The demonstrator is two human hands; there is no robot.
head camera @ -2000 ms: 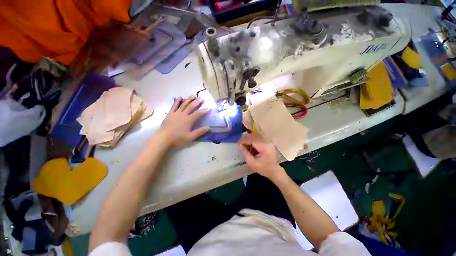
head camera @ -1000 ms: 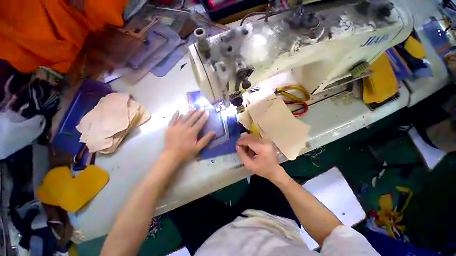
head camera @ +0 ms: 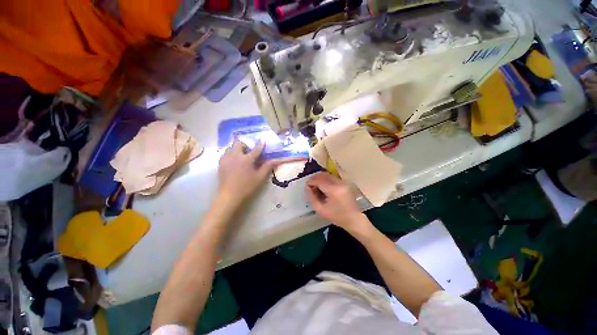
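Observation:
The blue plastic template lies flat at the needle area of the white sewing machine, under a bright light. My left hand rests on the template's near edge with fingers spread. A beige piece with a dark edge shows beside the template, just right of my left fingertips. My right hand is in front of the needle with fingers curled; whether it pinches anything cannot be told. Beige fabric pieces lie under the machine arm, partly over yellow and red scissor handles.
A beige stack lies on a dark blue sheet at left. Yellow pieces lie at the table's left end. Clear templates and orange cloth are behind. A yellow bundle lies at right.
The blue template has turned and now reaches further left of the needle. The dark-edged beige piece has come into view. My left hand has shifted slightly left; my right hand has moved little.

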